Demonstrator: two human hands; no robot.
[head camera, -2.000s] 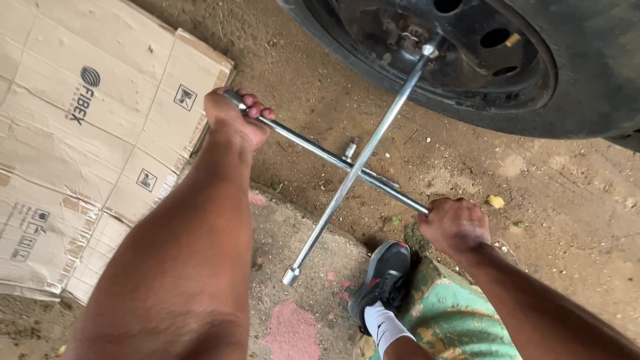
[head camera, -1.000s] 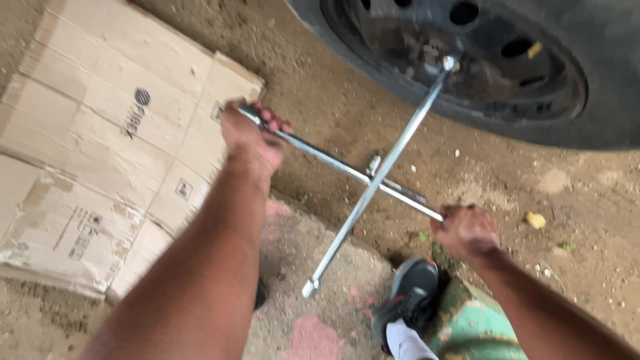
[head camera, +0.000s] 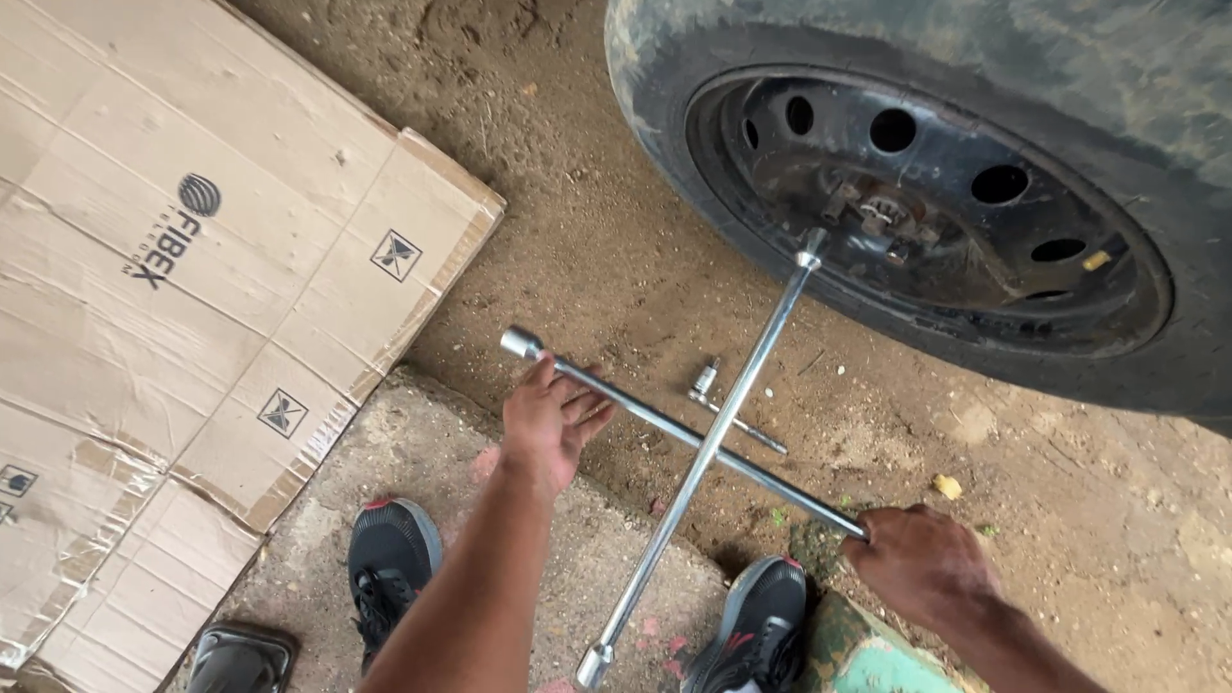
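Observation:
A four-way lug wrench of shiny metal spans the middle of the view. My right hand is closed around the end of its right arm. At the left arm, just below the socket, my left hand touches the bar with thumb and loosely spread fingers. The upper socket reaches to the black steel wheel near its hub; whether it sits on a nut cannot be told. Behind the cross, a sliding T-handle with a socket lies on the dirt.
Flattened cardboard covers the left side. My shoes stand on a concrete slab. A green painted block is at the lower right, and a dark object lies at the lower left. The tire rises at the upper right.
The fingers of my left hand have loosened from the wrench bar, which they were wrapped around. My right hand keeps its hold. The view has shifted, showing both shoes.

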